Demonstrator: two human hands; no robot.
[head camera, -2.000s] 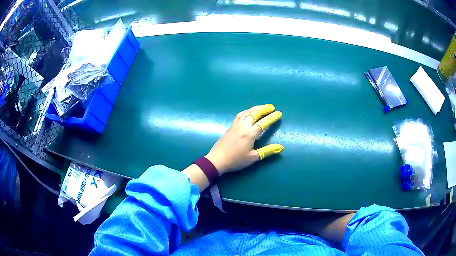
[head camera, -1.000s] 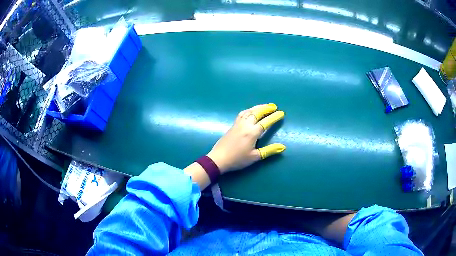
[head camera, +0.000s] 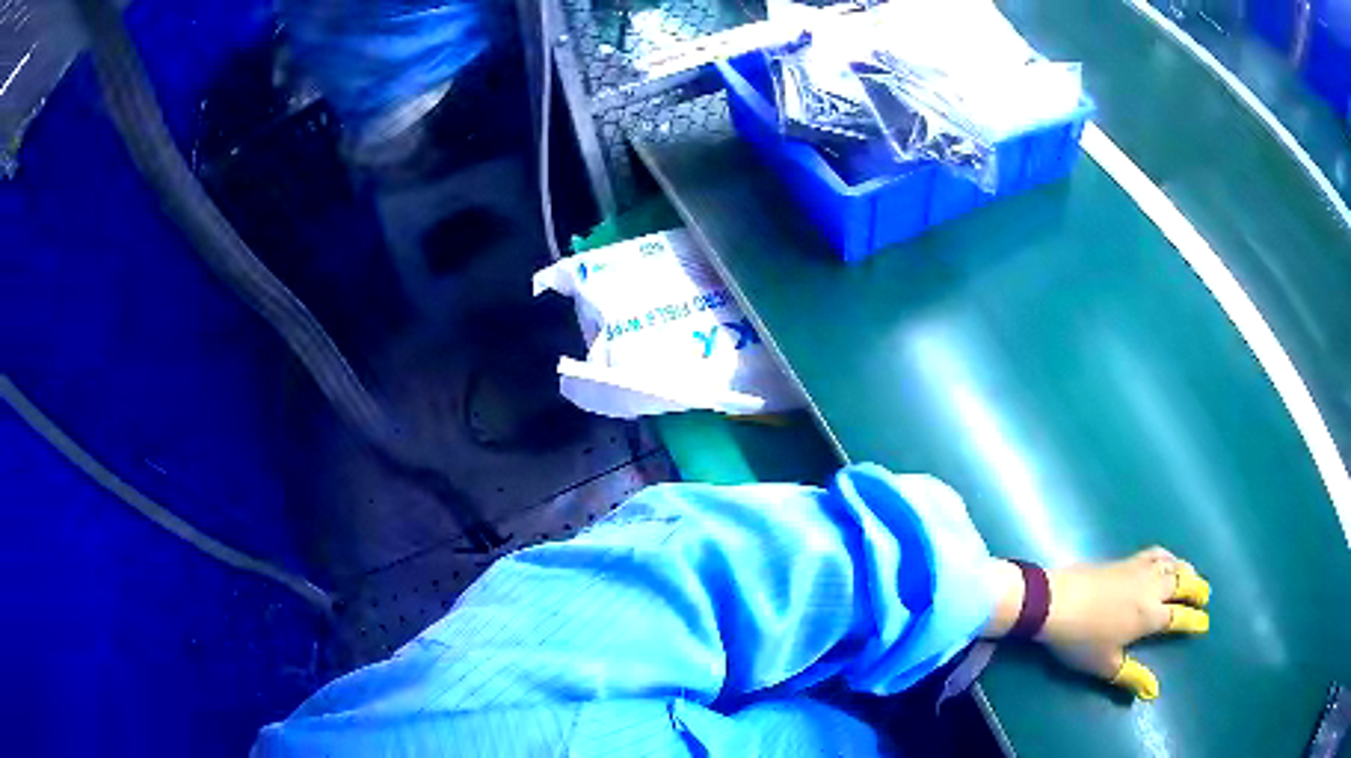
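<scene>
My left hand (head camera: 1111, 619) rests palm down on the glossy green bench (head camera: 1022, 385) at the lower right, fingers apart, holding nothing. Yellow finger cots (head camera: 1185, 603) cover its thumb and two fingers. A dark red wrist strap (head camera: 1030, 600) is on the wrist, its pale tail hanging by the bench edge. The light blue smock sleeve (head camera: 711, 592) reaches across the bottom. My right hand is not in view.
A blue bin (head camera: 933, 200) with clear bags (head camera: 926, 111) and white material stands at the bench's upper end. A printed white wipes bag (head camera: 667, 326) sits beside the bench edge. Perforated floor (head camera: 519, 541) and a hose (head camera: 245, 274) lie left. Blue clothing shows at upper left.
The view has turned left, so bench, bin and left hand appear further right. The floor and hose have come into view; the right sleeve and bench packets have left it.
</scene>
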